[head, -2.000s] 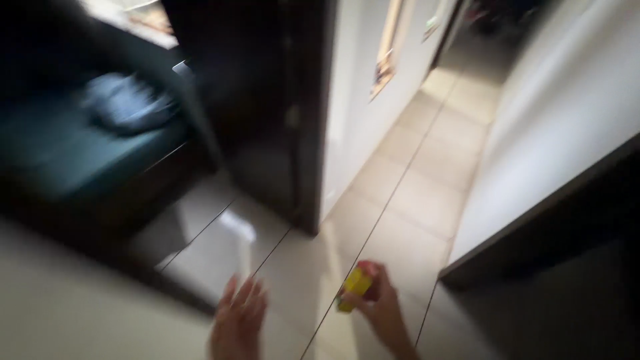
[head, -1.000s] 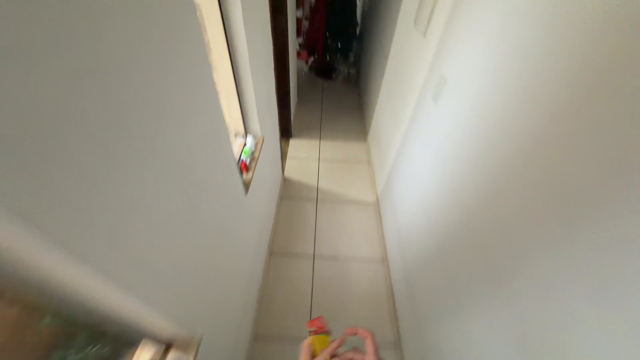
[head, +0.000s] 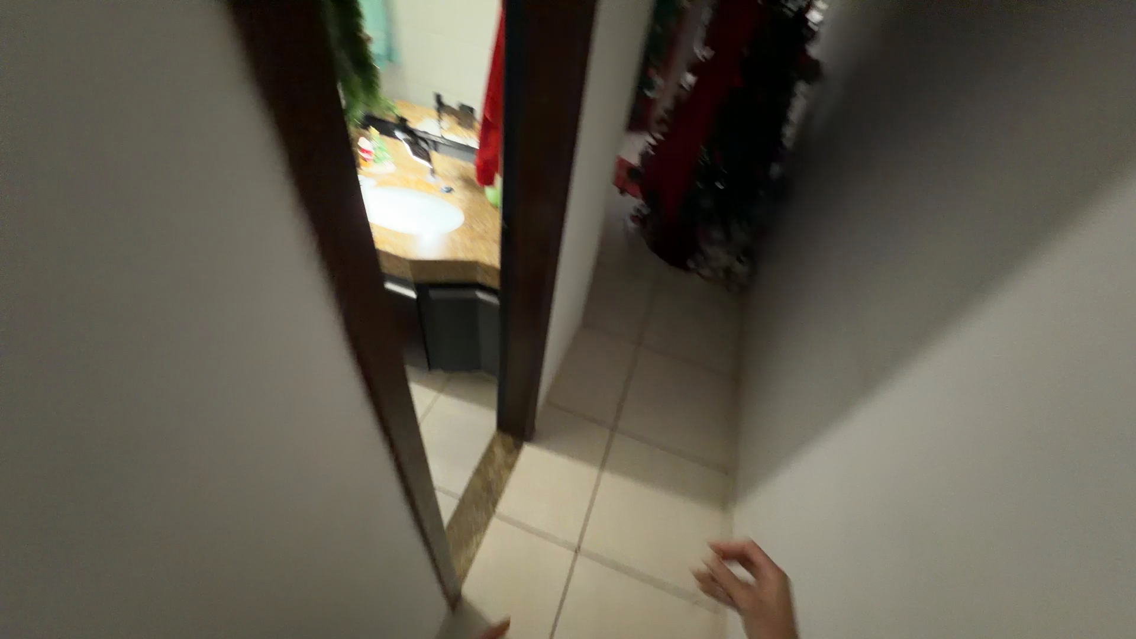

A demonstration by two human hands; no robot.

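My right hand (head: 754, 590) is at the lower right, beside the foot of the right wall, above the tiled floor. Its thumb and fingers are curved and apart, and nothing shows between them. Of my left hand (head: 497, 629) only a fingertip shows at the bottom edge, near the foot of the dark door frame. The rest of that hand is out of view, so what it holds is hidden. No yellow and red object shows in this view.
A doorway with a dark wooden frame (head: 541, 222) opens on the left to a stone countertop (head: 444, 271) with a white basin (head: 413, 211). A red cloth (head: 491, 106) hangs beside it. A decorated Christmas tree (head: 728, 177) stands down the hallway. Walls (head: 932, 444) border the tiled floor (head: 661, 497).
The view has moved along the hallway to the lit doorway. The yellow and red object, earlier at my hands, is out of sight. My hands are now farther apart.
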